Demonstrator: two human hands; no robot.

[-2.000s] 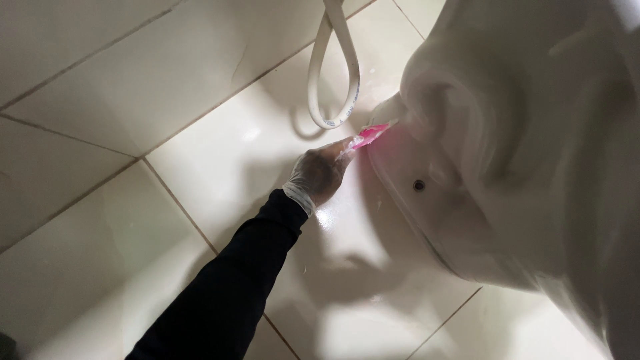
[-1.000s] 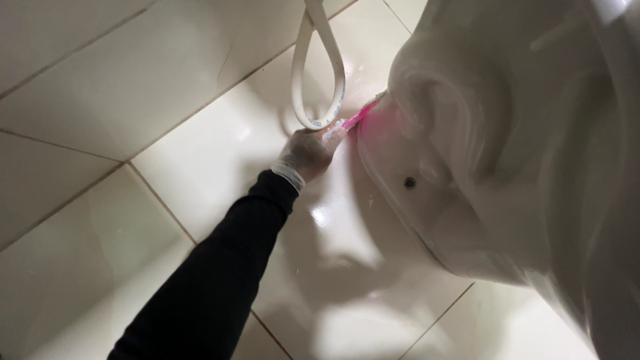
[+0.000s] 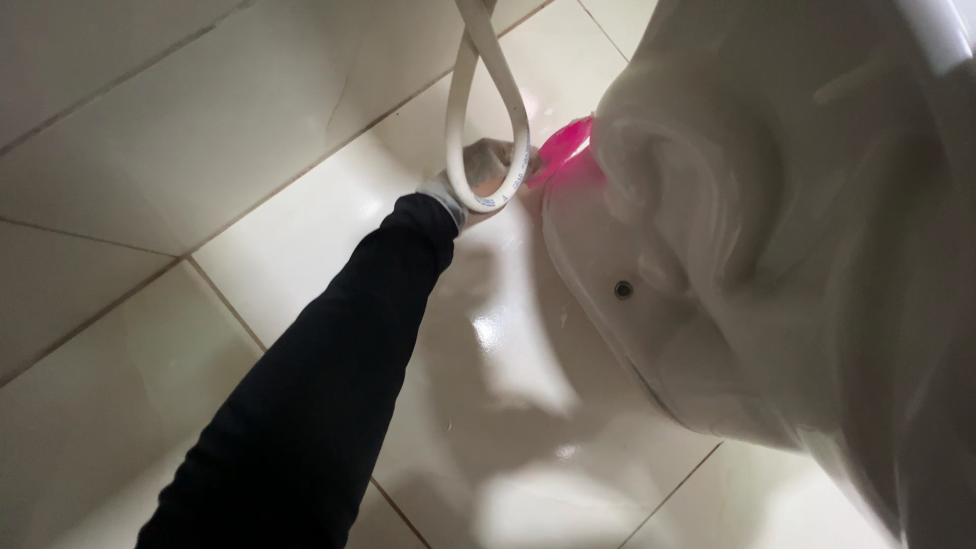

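Note:
My left hand [image 3: 492, 164], in a thin translucent glove with a dark sleeve above the wrist, is partly hidden behind a looped white hose [image 3: 512, 84]. It holds a thin, bright pink object [image 3: 563, 149], whose exact kind I cannot tell. The pink object reaches the rear edge of the white ceramic toilet base [image 3: 579, 244], close to the floor. A pink reflection shows on the glossy ceramic beside it. My right hand is not in view.
Glossy tiled floor [image 3: 488, 457] with dark grout lines surrounds the base. A tiled wall [image 3: 229, 137] runs along the left. The curved toilet body [image 3: 839, 229] fills the right side, and a small round fixing [image 3: 624, 290] sits low on its base.
My left hand has gone from beside the hose loop to behind it, still holding the pink object. More of the pink object shows now.

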